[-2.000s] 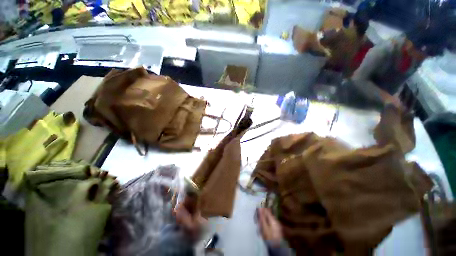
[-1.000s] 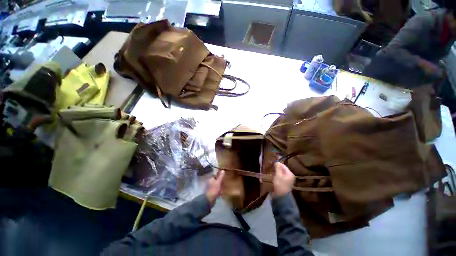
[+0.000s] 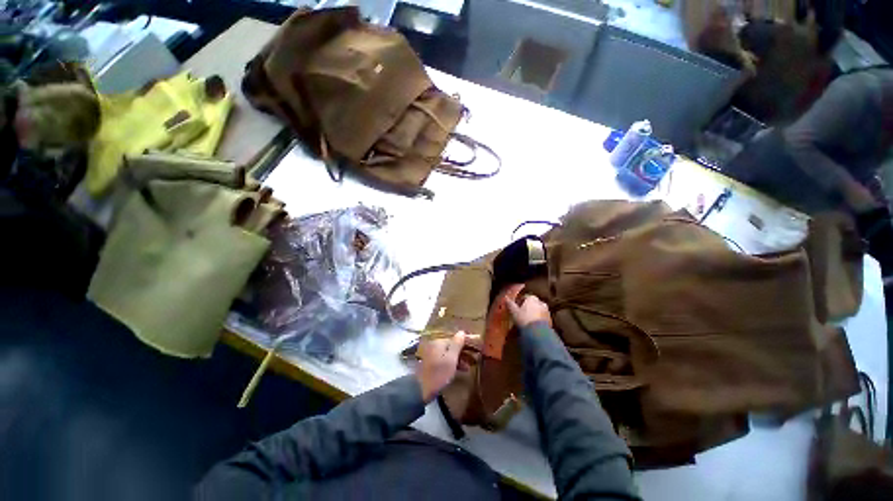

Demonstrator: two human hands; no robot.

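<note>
A brown handbag lies open at the table's front edge, its thin handle loop standing out to the left. My left hand is closed on the bag's near left side, with a pale narrow strip at its fingertips. My right hand pinches an orange piece at the bag's opening. A dark thing with a pale band shows at the far end of the opening. The inside of the bag is mostly hidden.
A pile of brown bags lies right, another far left. A clear polybag with dark red-brown parts, khaki panels and yellow pieces lie left. Blue-and-white bottles stand at the back. A person is at right.
The handbag was upright, then opened towards me; its handle now stands out left. My hands have gone from the handle to the bag's side and the orange piece. The view has shifted.
</note>
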